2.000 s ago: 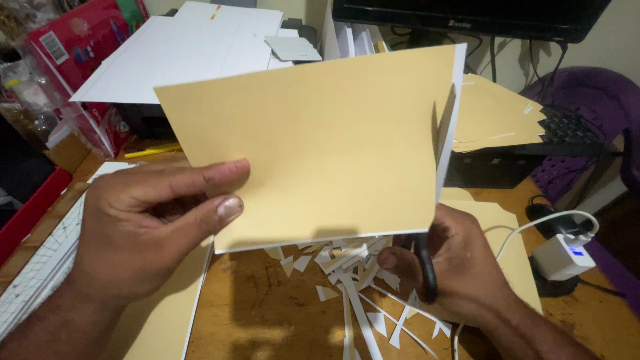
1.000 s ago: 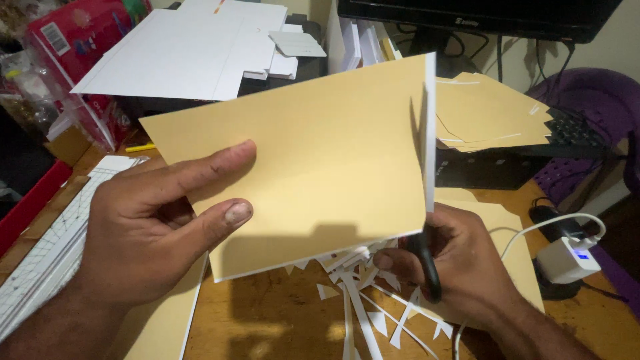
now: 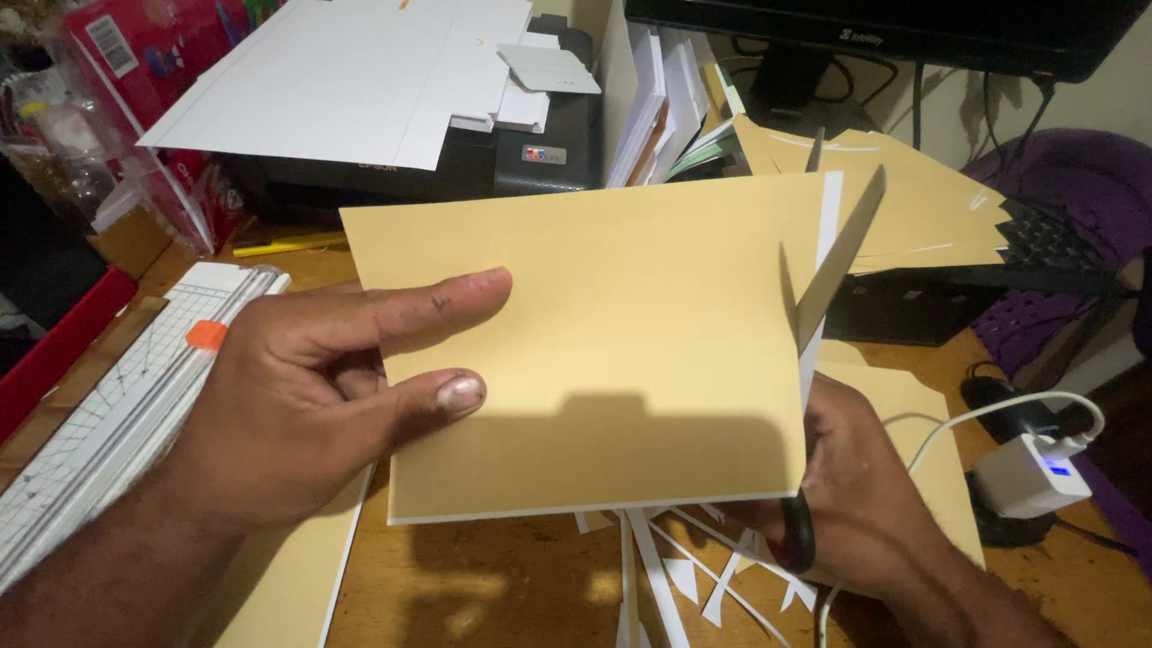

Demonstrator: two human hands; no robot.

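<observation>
My left hand (image 3: 333, 396) holds a tan sheet of paper or card (image 3: 594, 333) by its left side, thumb and forefinger on the front face. The sheet shows white along its right and bottom edges. Partly behind it, my right hand (image 3: 864, 486) grips scissors (image 3: 841, 261) by dark handles. Their blades stand apart at the sheet's right edge, one in front of the white strip, the other's tip showing above the top edge. The sheet hides part of my right hand and of the scissors.
White paper offcuts (image 3: 679, 576) lie on the wooden table below. At left are a paper trimmer (image 3: 117, 396) and another tan sheet (image 3: 288, 585). Behind stand an Epson printer (image 3: 549, 148) with white sheets (image 3: 360, 81), a monitor and tan sheets (image 3: 882, 193). A white charger (image 3: 1030, 477) with cable sits right.
The scissors' blades, mostly hidden behind the sheet earlier, now show spread at its right edge. The held sheet has tilted and sits lower in view.
</observation>
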